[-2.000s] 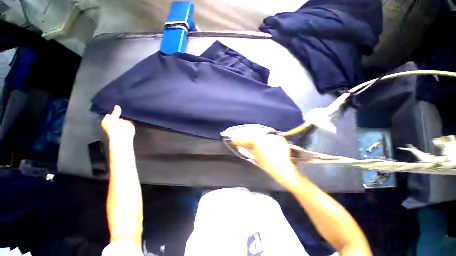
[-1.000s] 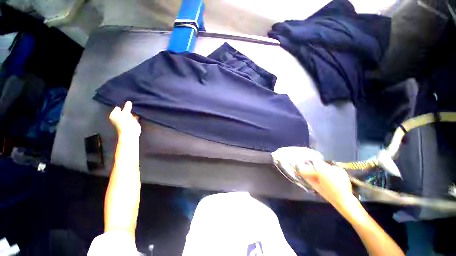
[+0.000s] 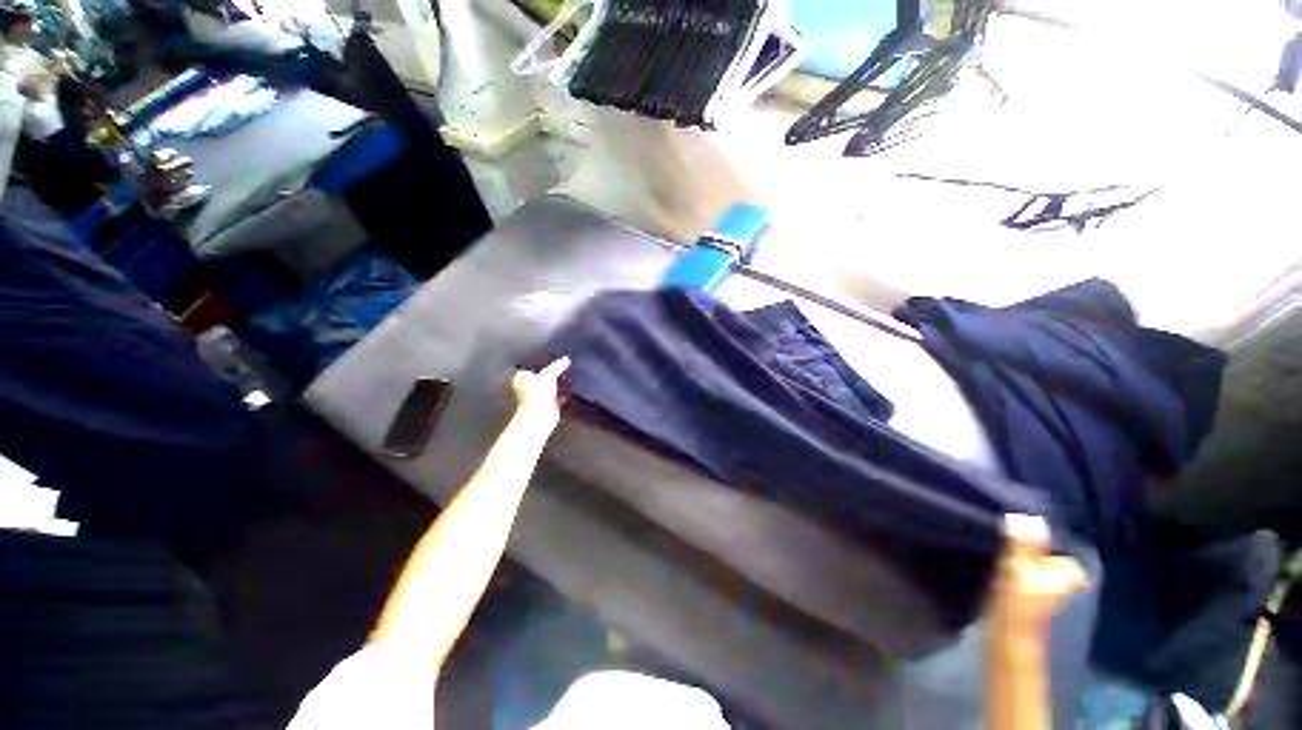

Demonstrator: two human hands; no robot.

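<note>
The navy garment (image 3: 757, 399) lies over the padded buck, its lower edge running slantwise from the left hand to the right hand. My left hand (image 3: 541, 388) pinches the garment at its left edge. My right hand (image 3: 1040, 573) is at the garment's right end with fingers closed on the cloth; it is blurred. The iron (image 3: 1182, 713) shows only as a pale piece at the bottom right edge, away from my right hand.
A black phone (image 3: 417, 417) lies on the grey ironing table (image 3: 357, 374) at the left. A blue bar (image 3: 718, 250) stands behind the garment. More navy cloth (image 3: 1092, 378) is heaped at the right. Black hangers (image 3: 668, 57) hang above. People show far left.
My right hand has let go of the iron and moved onto the garment's right end. My left hand stays on the left edge. The view has turned and tilted, now showing the hangers.
</note>
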